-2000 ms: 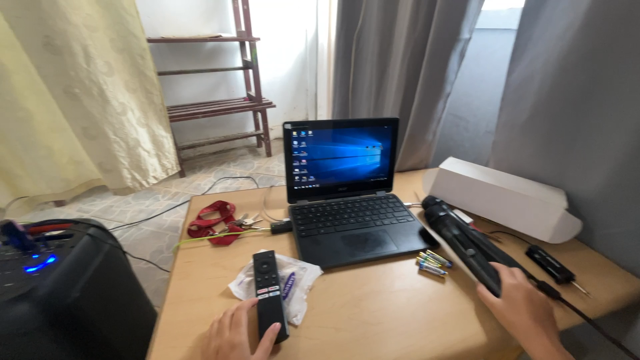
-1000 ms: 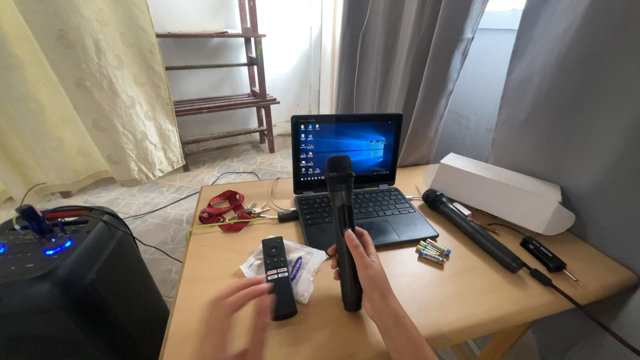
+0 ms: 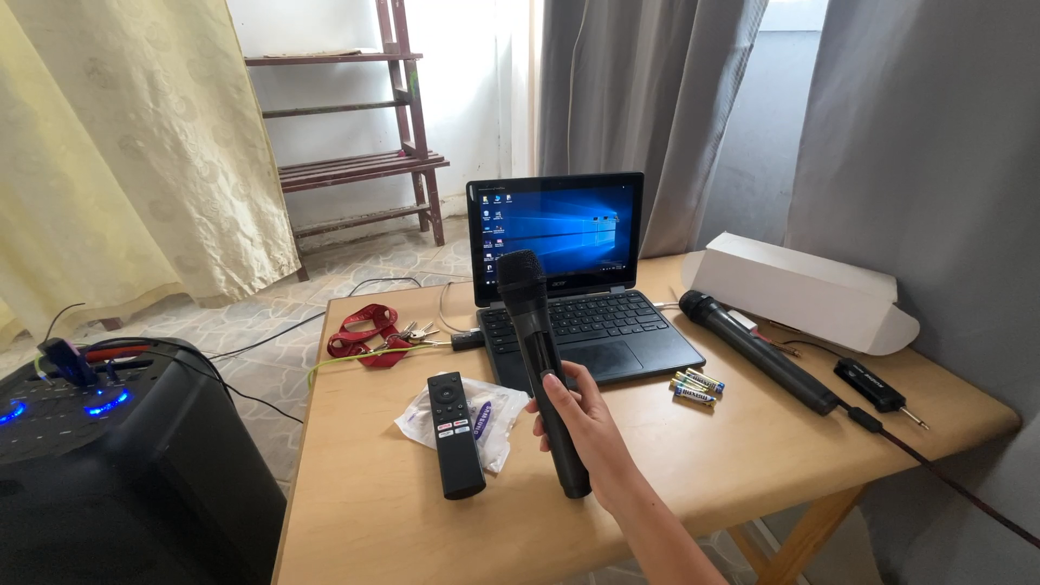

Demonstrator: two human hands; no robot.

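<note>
Near the middle of the view, my right hand (image 3: 581, 414) grips a black handheld microphone (image 3: 561, 439), held upright with a slight tilt in front of an open Acer laptop (image 3: 609, 357). The thumb lies along the microphone's body. My left hand is out of the frame. Left of the microphone, a black remote control (image 3: 457, 435) rests partly on a clear plastic bag (image 3: 496, 418). Several small batteries (image 3: 697, 387) lie right of the hand. A second black microphone (image 3: 760, 353) lies farther right on the wooden table (image 3: 366, 504).
A white open box (image 3: 804, 284) stands at the back right, with a black wireless receiver with a jack plug (image 3: 871, 386) before it. A red lanyard with keys (image 3: 366, 333) and a yellow-green cable lie back left. A black speaker (image 3: 146, 479) stands left of the table.
Two seconds ago my right hand was at the microphone on the right and my left hand at the remote. The right hand has since lifted a microphone before the laptop; the left has left view.
</note>
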